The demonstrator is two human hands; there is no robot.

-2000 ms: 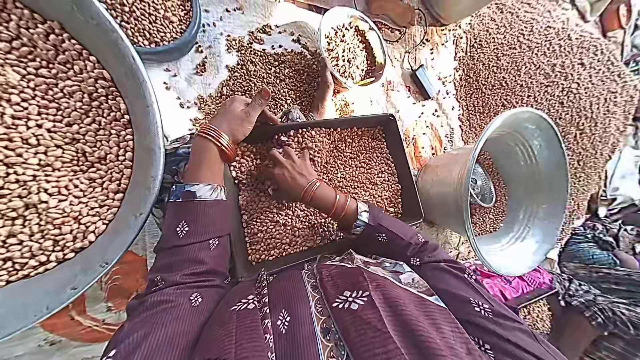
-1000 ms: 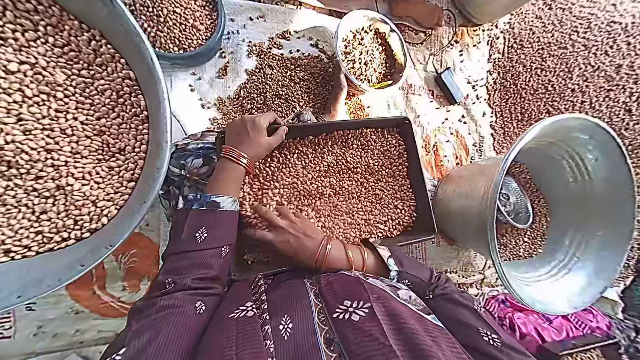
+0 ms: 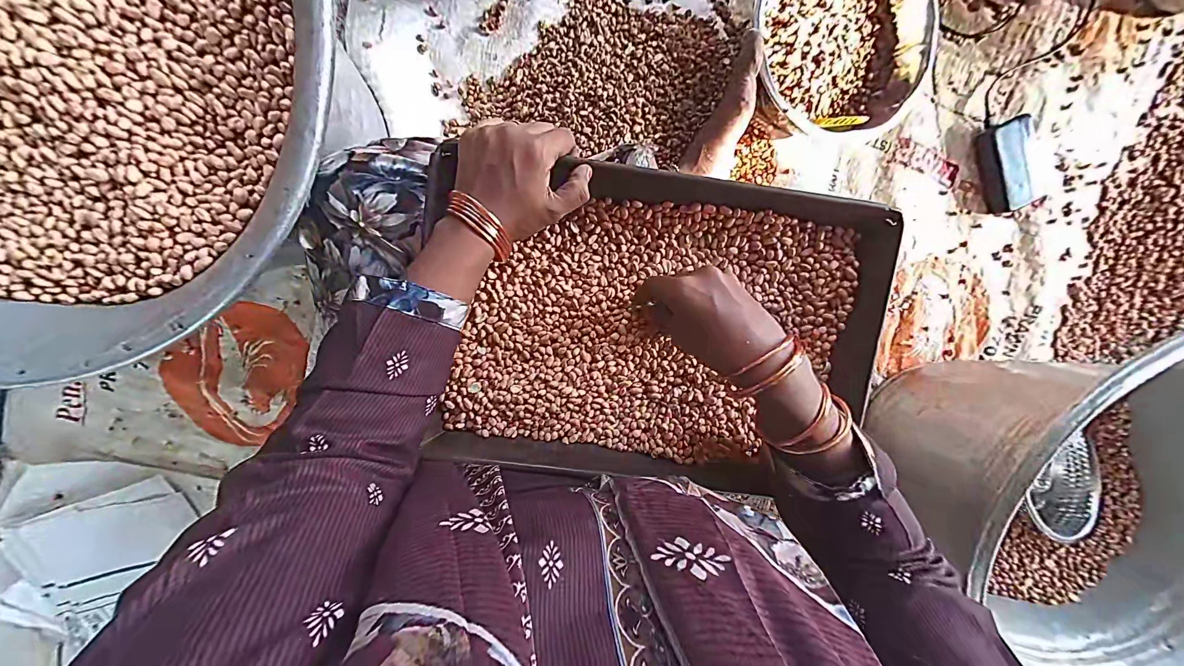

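Observation:
A dark rectangular tray (image 3: 823, 194) lies across my lap, its bottom spread with reddish-brown shelled nuts or beans (image 3: 573, 342). My left hand (image 3: 518, 176) grips the tray's far rim near its left corner, thumb and fingers around the edge. Over the nuts, right of the tray's middle, is my right hand (image 3: 708, 314), its fingers bent down and touching or just above them. The fingertips are partly hidden, and whether they pinch a nut cannot be told. Thin bangles circle both wrists.
A large metal basin (image 3: 319, 120) of nuts stands at left. At right a metal pot (image 3: 980, 407) lies tipped, with a strainer (image 3: 1064, 490) and nuts inside. Beyond the tray are a loose pile (image 3: 601, 74), a full bucket (image 3: 772, 102), a bare foot (image 3: 726, 120) and a black adapter (image 3: 1006, 165).
My right hand has moved from the tray's near left part to right of its middle, and its fingers are now bent. My left hand stays on the far rim.

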